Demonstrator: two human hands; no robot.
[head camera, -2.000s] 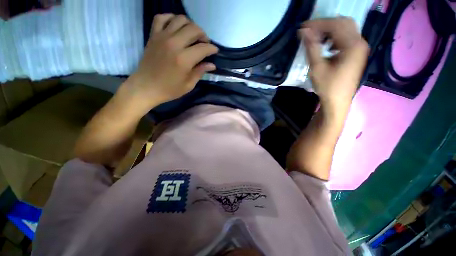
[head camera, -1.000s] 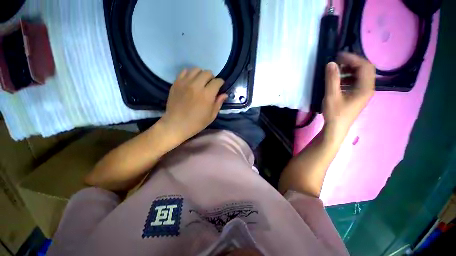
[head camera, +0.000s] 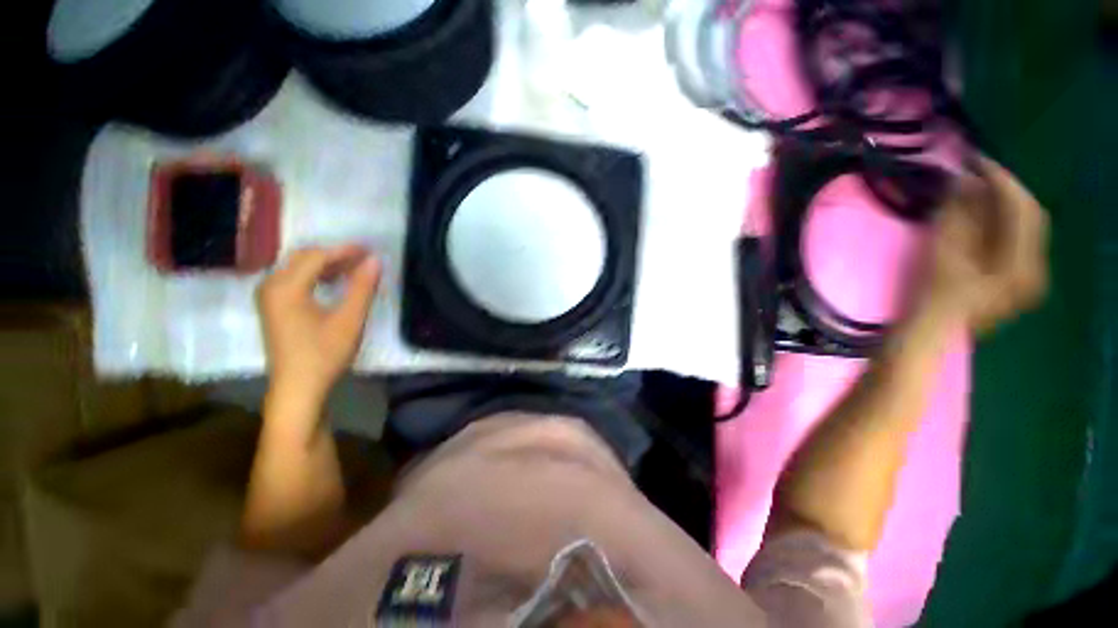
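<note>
A black square frame (head camera: 423, 288) with a pale round disc (head camera: 527, 245) in it lies on the white foam sheet. My left hand (head camera: 316, 313) is left of the frame, off it, thumb and fingertips close together; I cannot tell if something tiny is between them. My right hand (head camera: 993, 252) is blurred, at the right side of a second black frame (head camera: 791, 288) on the pink sheet. Its fingers are by dark rings (head camera: 877, 86), and whether it grips one is unclear. The black screwdriver (head camera: 753, 313) lies between the two frames, touched by neither hand.
A red-orange tray (head camera: 261, 221) with dark contents lies on the foam (head camera: 123, 313) at left. Black drum shapes (head camera: 399, 68) with pale tops stand at the back left. Pale rings (head camera: 699, 55) lie at the back, beside the black ring tangle. Green surface (head camera: 1042, 405) borders the pink sheet (head camera: 846, 491).
My left hand has left the frame and moved left. My right hand has moved from beside the screwdriver rightward to the rings. The view has shifted and shows more of the bench's back.
</note>
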